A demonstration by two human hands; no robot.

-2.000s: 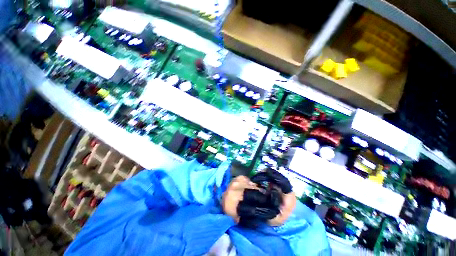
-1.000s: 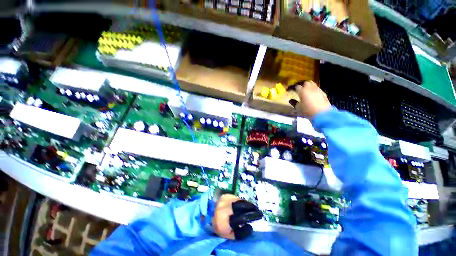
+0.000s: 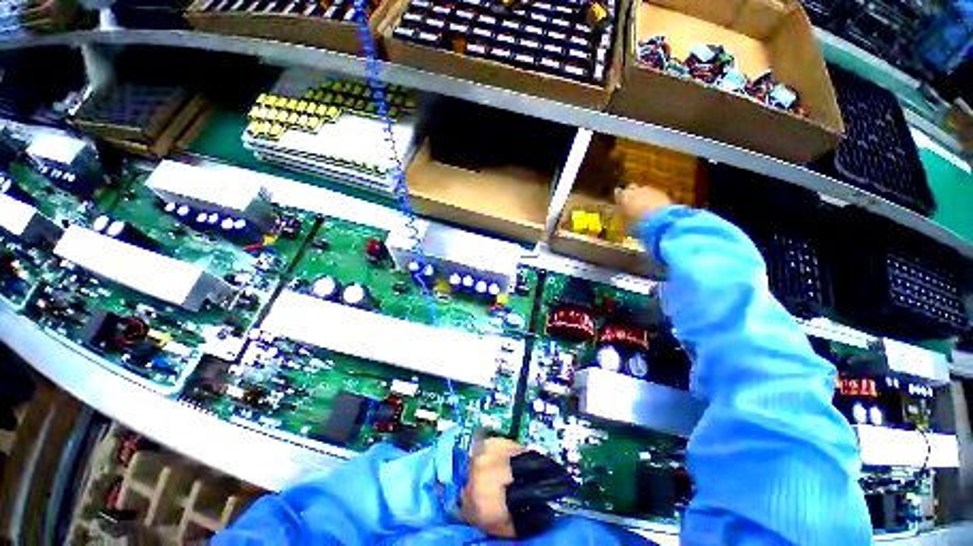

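Observation:
My left hand (image 3: 491, 486), low in the middle, holds a black core part (image 3: 540, 491) just in front of the boards' near edge. My right hand (image 3: 642, 201) reaches into a brown carton (image 3: 600, 252) on the shelf behind the boards. Its fingers are small and blurred, so I cannot tell whether they hold anything. Loose yellow blocks (image 3: 586, 222) lie in the carton, left of the hand. The green circuit board (image 3: 347, 254) in front of me bears a long white bar (image 3: 373, 337). My right sleeve hides part of the board to its right.
A blue coiled cord (image 3: 397, 160) hangs across the view and over the board. An open brown carton (image 3: 480, 197) stands left of the yellow-block carton. Stacked pale sheets (image 3: 320, 153) lie further left. Cartons of parts (image 3: 736, 117) stand above. A pulp tray (image 3: 160, 496) is below left.
Since two seconds ago my right hand has left the black part near my left hand and gone to the carton. The dark piece seen in it one second ago is no longer visible.

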